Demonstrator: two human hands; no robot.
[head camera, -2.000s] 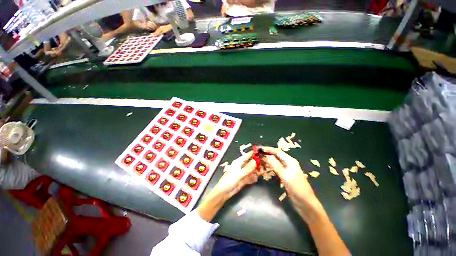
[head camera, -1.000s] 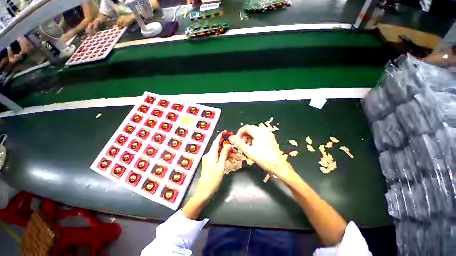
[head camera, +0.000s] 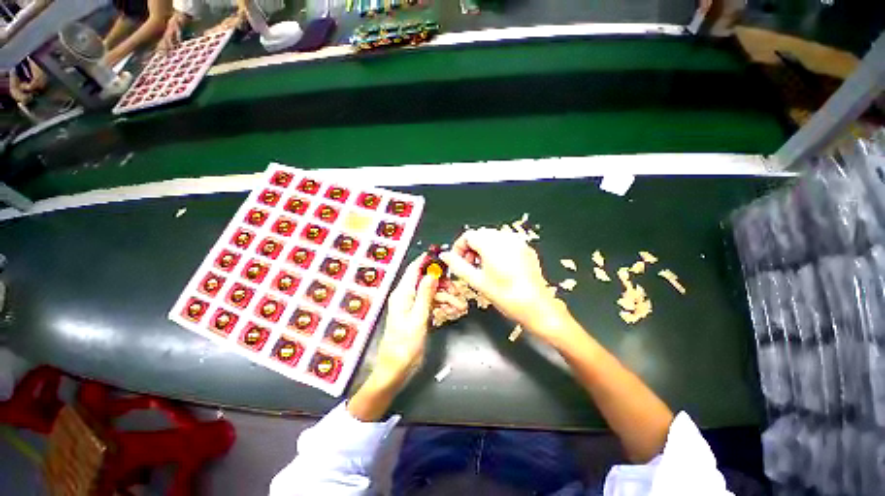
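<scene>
A small red module (head camera: 434, 268) with a gold-yellow round spot is at my fingertips, mostly hidden by the fingers. My left hand (head camera: 409, 305) holds it from the left. My right hand (head camera: 505, 276) has its bent fingers at the module's right side; whether they grip anything is hidden. Under and beside the hands lies a pile of beige slips (head camera: 449, 310), with a smaller pile (head camera: 635, 302) to the right. A white foam tray (head camera: 364, 334) with a grid of red modules lies left of my hands; one pocket near its upper right looks pale and empty.
A green conveyor belt (head camera: 437, 121) with a white rail (head camera: 485, 170) runs beyond the dark green bench (head camera: 97, 291). A white paper piece (head camera: 617, 183) lies by the rail. Clear plastic stacks (head camera: 825, 329) stand at right. Across the belt are another tray (head camera: 175, 70), circuit boards (head camera: 395, 35) and people's arms. A red stool (head camera: 136, 436) is lower left.
The view has shifted, so the tray and hands sit further left than two seconds ago. The module's yellow spot now shows between my fingers. My hands stay together over the slips.
</scene>
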